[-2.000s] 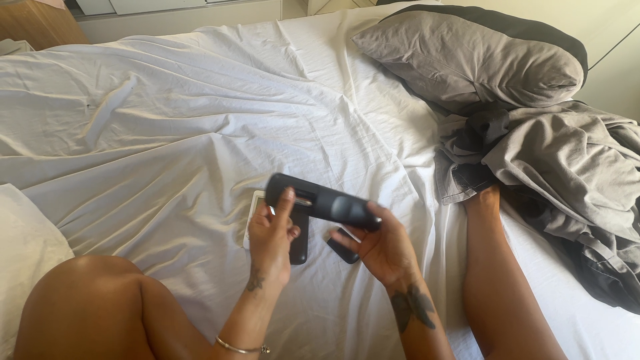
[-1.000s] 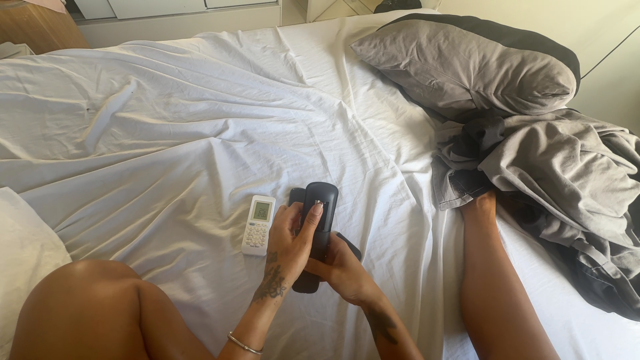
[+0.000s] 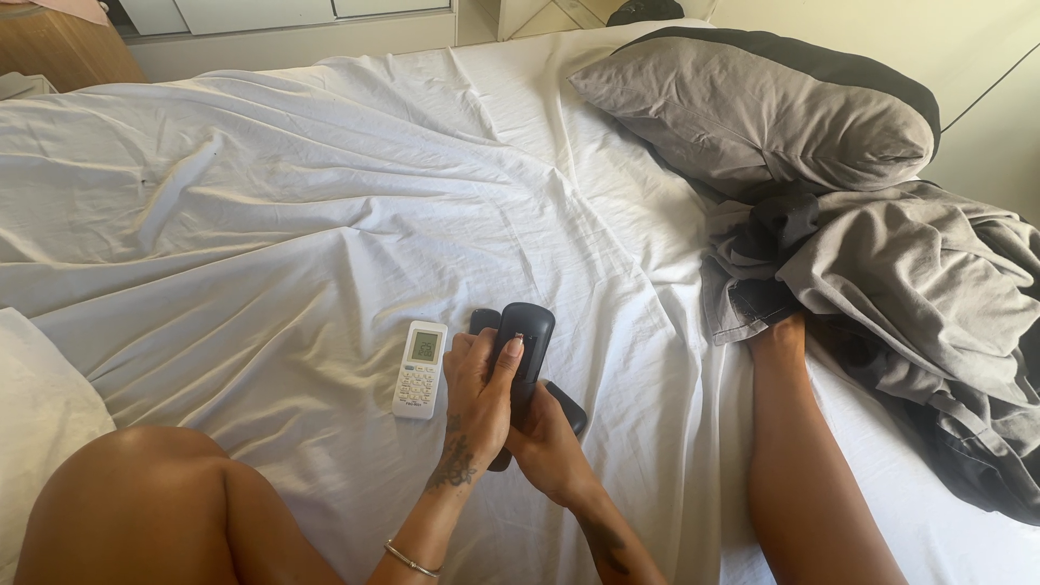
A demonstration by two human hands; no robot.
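My left hand (image 3: 481,390) is closed around a black remote control (image 3: 528,333), its thumb pressed on the upper face. Lower down, my right hand (image 3: 548,447) grips the same remote near its bottom end, which the fingers partly hide. Behind my left hand, a second black remote (image 3: 485,319) shows only its top and lower end. A dark rounded object (image 3: 567,408) lies just beyond my right hand; its kind is unclear. To the left of my hands, a white air-conditioner remote (image 3: 419,370) with a small display lies face up on the sheet.
A wrinkled white sheet (image 3: 325,268) covers the bed. Grey and black pillow (image 3: 764,106) and a crumpled grey cover (image 3: 918,268) lie at the right. My bent knee is at lower left, my other leg at right. A white pillow or cloth (image 3: 41,406) borders the left edge.
Two seconds ago the black remote was held crosswise between both hands; now it points away from me, held lower by my right hand. The white remote, partly covered then, shows fully.
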